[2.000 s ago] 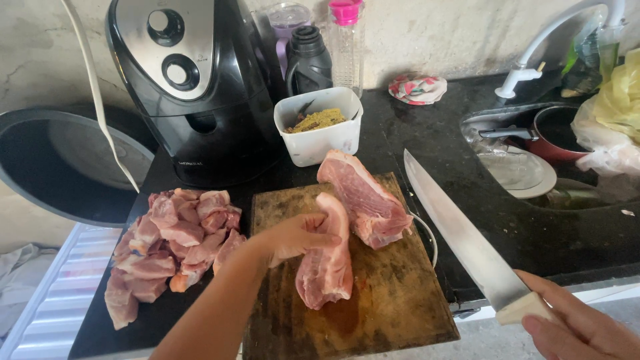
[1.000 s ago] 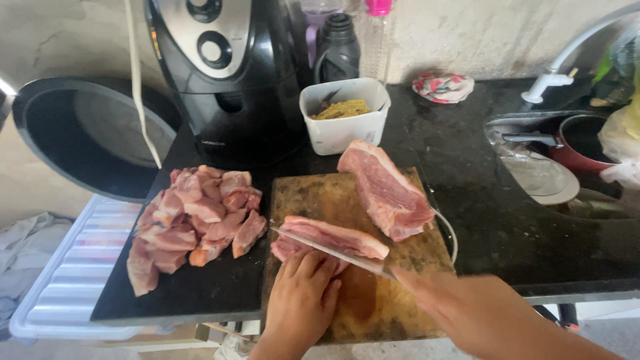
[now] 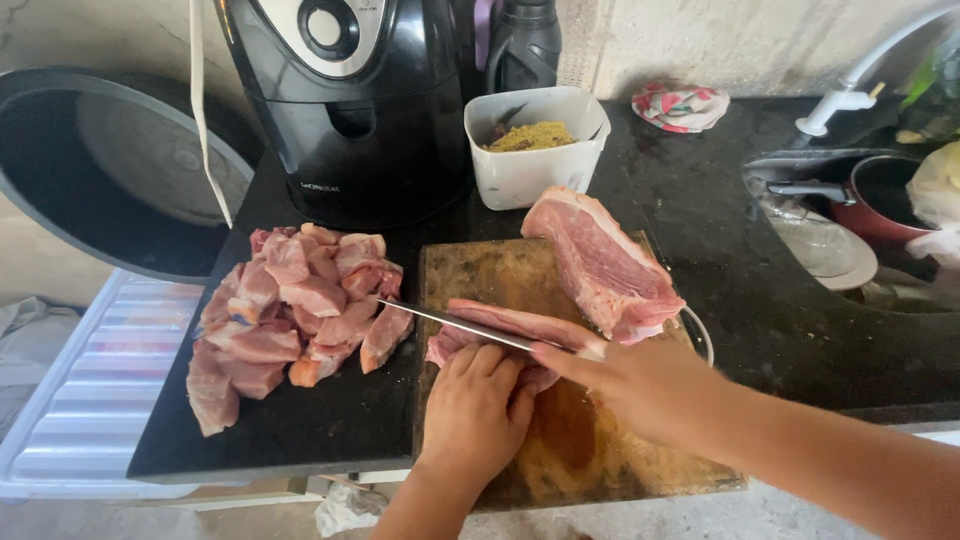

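My left hand [image 3: 476,401] presses a strip of raw meat [image 3: 517,319] down on a wooden cutting board [image 3: 487,262]. In my right hand [image 3: 637,375] is a kitchen knife [image 3: 457,322], its blade lying lengthwise along the strip and its tip pointing left past the board's edge. The fingers of that hand hide the handle. A larger slab of raw meat with a fat edge [image 3: 607,262] rests at the board's back right. Left of the board, cut chunks of raw meat [image 3: 300,300] lie heaped on the dark countertop [image 3: 360,420].
A black air fryer [image 3: 360,150] stands behind the chunks, beside a white plastic container [image 3: 536,176] of yellowish seasoning. A cloth [image 3: 679,107] lies near the wall. At right, a sink [image 3: 757,169] holds a plate [image 3: 832,255] and a red pan [image 3: 874,221]. A black basin [image 3: 142,172] leans at left.
Two seconds ago my left hand held the strip up and the knife was off to the right. The strip now lies crosswise on the board, with the knife against it.
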